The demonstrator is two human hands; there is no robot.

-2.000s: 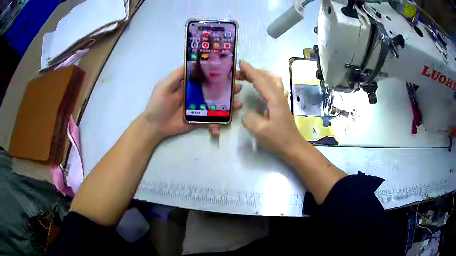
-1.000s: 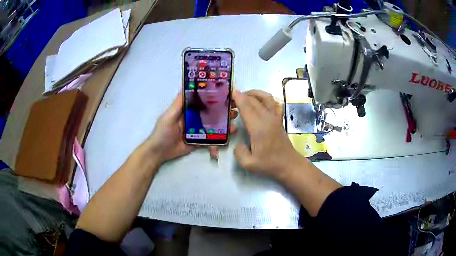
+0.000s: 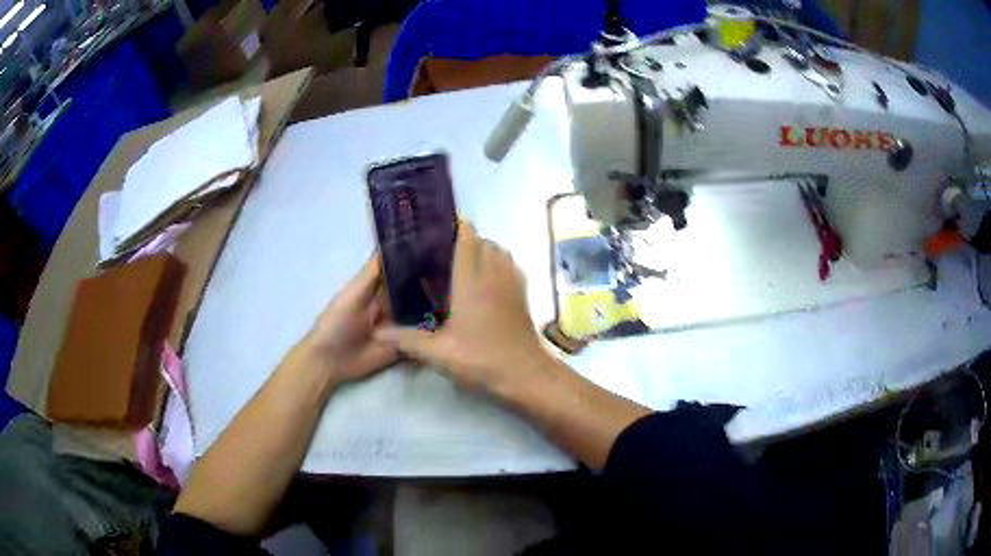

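Note:
A smartphone (image 3: 415,239) in a clear case is held upright above the white table, its screen now dark with faint marks. My left hand (image 3: 353,324) holds its lower left side from below. My right hand (image 3: 484,310) is against its right side and lower edge, with the thumb across the bottom; it is slightly blurred. Some fingers are hidden behind the phone.
A white sewing machine (image 3: 750,141) with red lettering stands at right, its needle area lit. Red-handled snips (image 3: 823,234) lie on its bed. A brown panel stack (image 3: 114,339), white sheets (image 3: 190,168) and pink strips (image 3: 174,418) are at left. Blue bins stand behind.
The phone screen has gone from a bright picture with icons to dark. My right hand has closed in on the phone's lower right side. The view has turned to the right.

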